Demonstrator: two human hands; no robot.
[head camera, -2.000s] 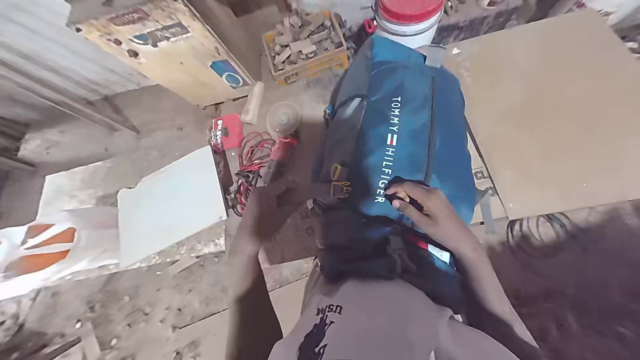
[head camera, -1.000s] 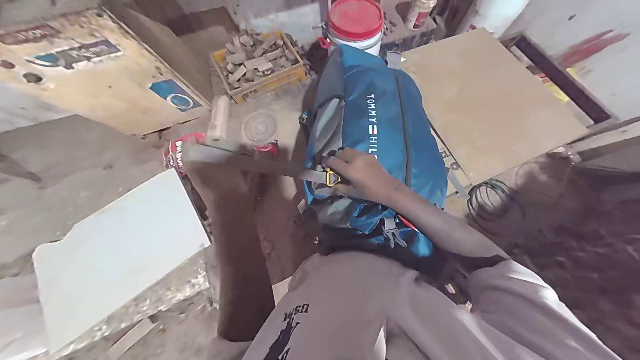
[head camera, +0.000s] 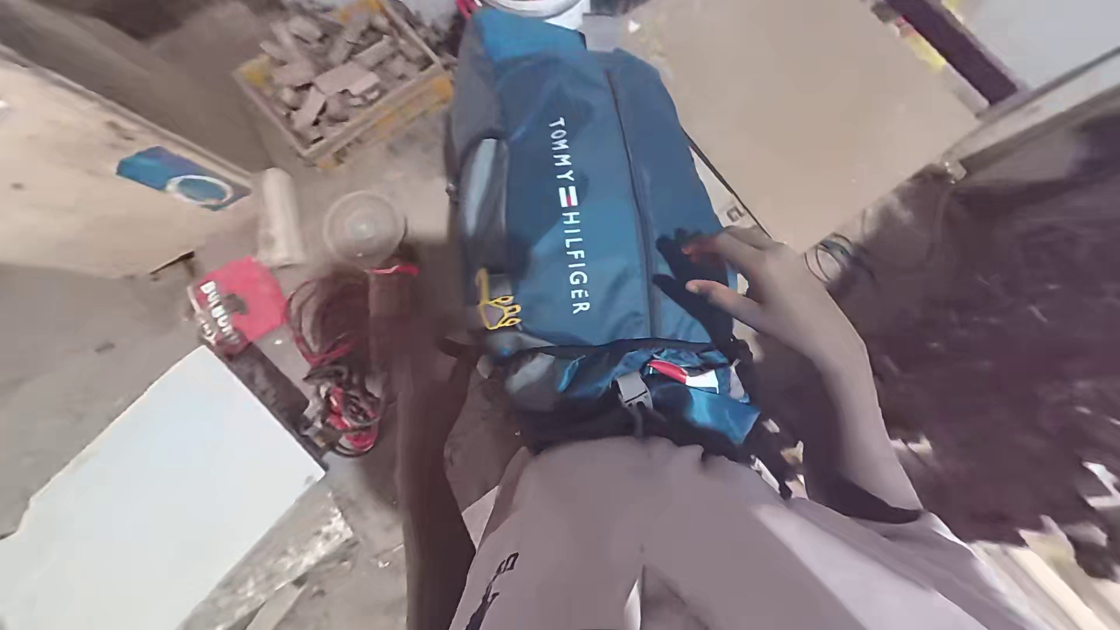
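Note:
A blue Tommy Hilfiger backpack lies lengthwise in front of my body. My right hand is over its right side, with the fingers spread and nothing held; whether they touch the fabric is unclear. Along the left edge is my left hand, dark and blurred, so its fingers and any hold cannot be made out. A yellow cord sits on the bag's left side. At the near end, a grey plastic buckle lies beside a red and white patch.
Left of the bag are a crate of wood offcuts, a clear round lid or dish, a red bag, coiled red cables and a pale board. A tan board lies at right, near thin coiled wire.
My right hand has moved from the yellow cord area to the bag's right side, and its fingers have opened. The strap stretched out leftward one second ago no longer shows that way.

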